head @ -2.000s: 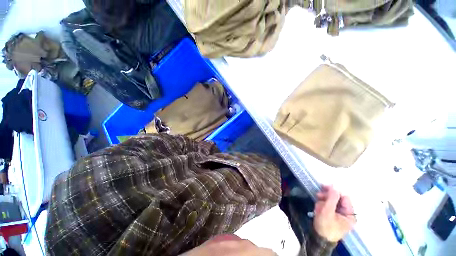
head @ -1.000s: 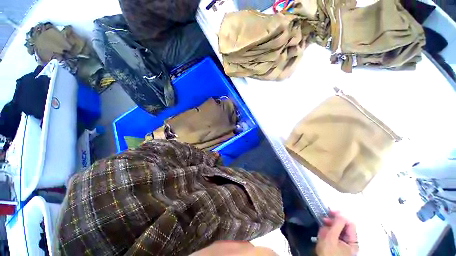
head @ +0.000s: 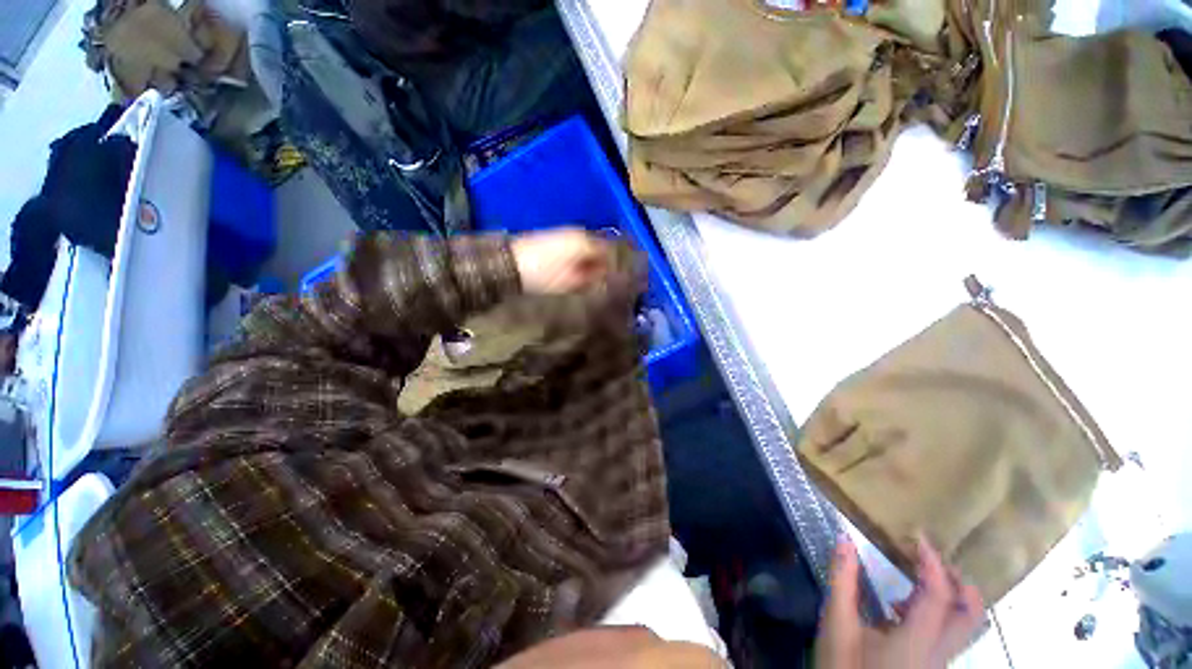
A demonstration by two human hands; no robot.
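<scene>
A tan-brown pocket piece (head: 961, 444) lies flat on the white table, with a zip (head: 1046, 373) along its upper right edge. My right hand (head: 902, 608) is at its lower left edge by the table front, thumb and fingers spread, fingertips touching or just over the cloth. My left hand (head: 562, 261) is blurred, over the blue bin. Brown cloth or my plaid garment (head: 608, 379) rises beside it; whether the fingers grip anything cannot be told.
Heaped tan pieces (head: 758, 118) lie at the table's back, beside zipped pieces (head: 1098, 118). A marked strip (head: 732, 340) runs along the table edge. A blue bin (head: 556, 183) stands below. Dark garments (head: 353, 118) lie behind it. Blurred metal parts are at lower right.
My left hand has come into view over the bin. My right hand has spread its fingers and reached the pocket piece's lower edge. The view has shifted, moving the pocket piece lower right.
</scene>
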